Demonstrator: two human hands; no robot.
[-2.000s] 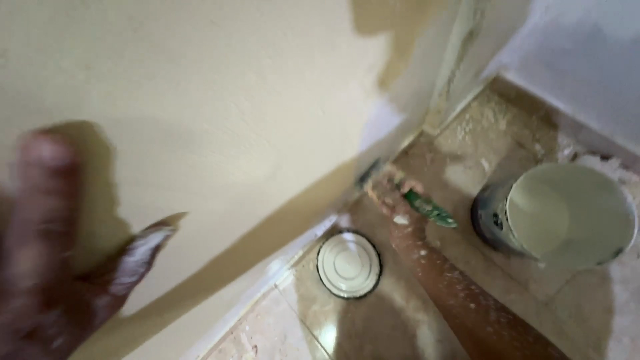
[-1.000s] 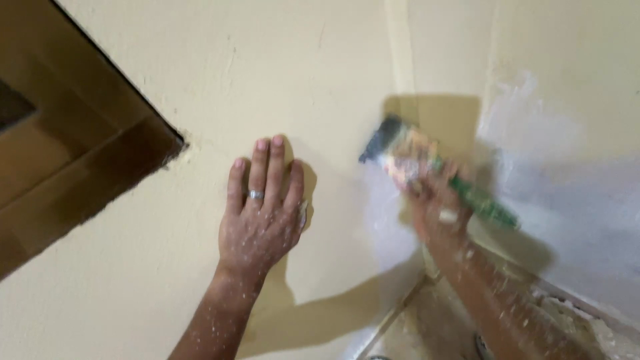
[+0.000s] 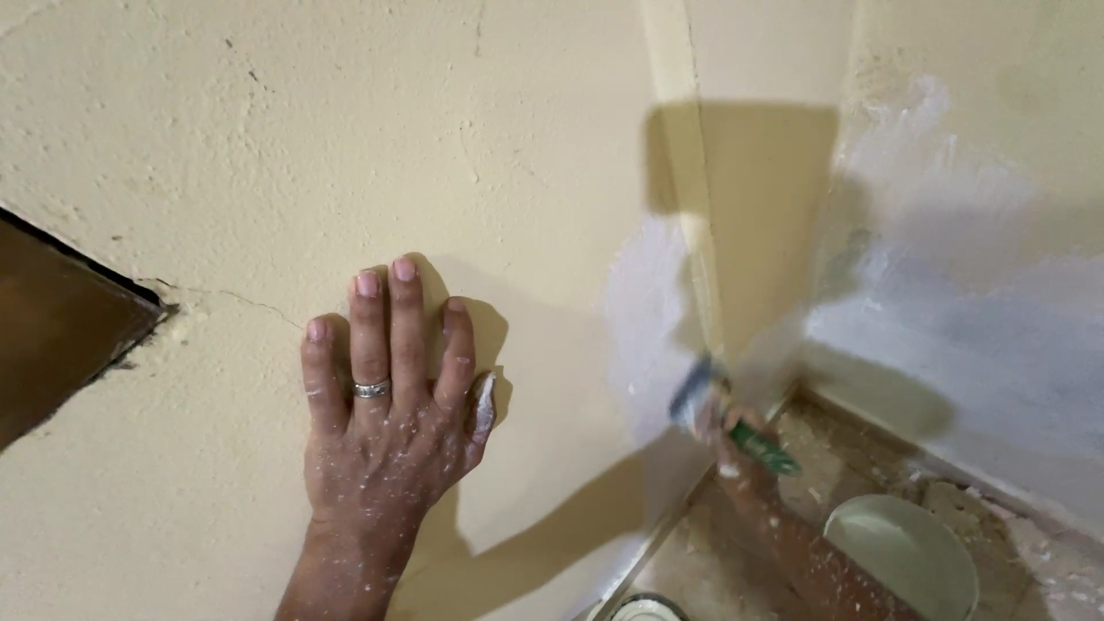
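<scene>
My left hand (image 3: 392,405) lies flat against the cream-painted wall (image 3: 259,155), fingers pointing up and a little apart, a ring on one finger and paint specks over the skin. Low in the corner, my right hand (image 3: 742,448) grips a wide paintbrush (image 3: 761,448) with a green handle. Its blurred bristles are at the wall near a pale, whitish patch (image 3: 642,319); exact contact is hard to tell. Below the right hand stands a bucket (image 3: 906,552), partly hidden by my forearm, with pale contents.
A round white lid or can top (image 3: 647,609) is at the bottom edge, by the wall's foot. On the right, the adjoining wall (image 3: 966,241) carries whitish patches. A brown wooden frame or panel (image 3: 69,328) juts in at left. The tiled floor (image 3: 690,561) is stained.
Two seconds ago the brush was low near the floor; one second ago it was higher on the wall, and it is lower again now. The left hand stays on the wall. The view has shifted strongly.
</scene>
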